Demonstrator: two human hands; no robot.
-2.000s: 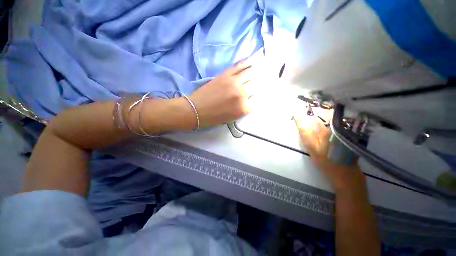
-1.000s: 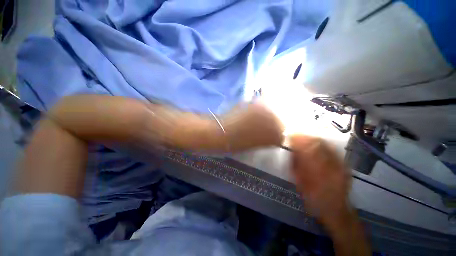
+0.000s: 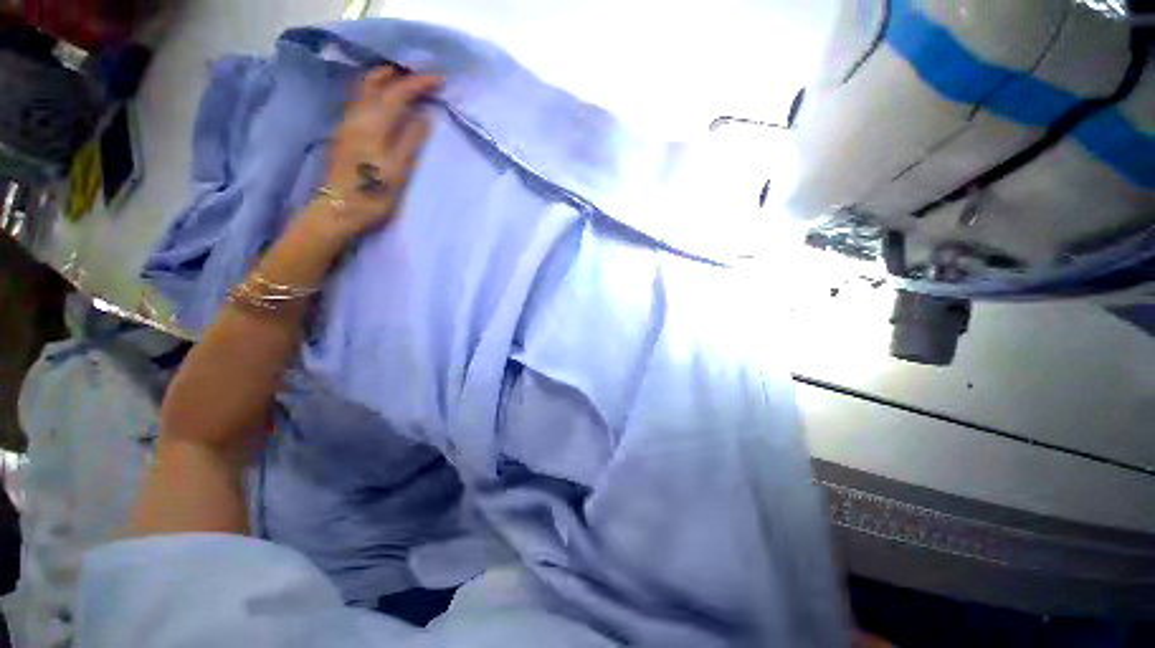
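The light-blue garment (image 3: 418,266) lies across the sewing table and hangs over its front edge toward my lap. A long open edge runs from the upper left toward the glare by the needle area. My left hand (image 3: 376,142), with bracelets at the wrist, is at the upper left with its fingers closed on the cloth at this edge. Of my right arm only a sliver of skin (image 3: 869,641) shows at the bottom edge; what that hand does is hidden. The white machine head (image 3: 975,114) with a blue stripe stands at the right. Glare hides the needle.
A dark grey block (image 3: 928,327) hangs under the machine head. A printed ruler strip (image 3: 937,525) runs along the table's front edge. Yellow-handled scissors (image 3: 85,180) and a dark rectangle (image 3: 120,158) lie at the far left.
My left hand has moved from near the needle to the upper left. My right hand has dropped almost out of view. The garment now spreads over the front edge, covering part of the ruler.
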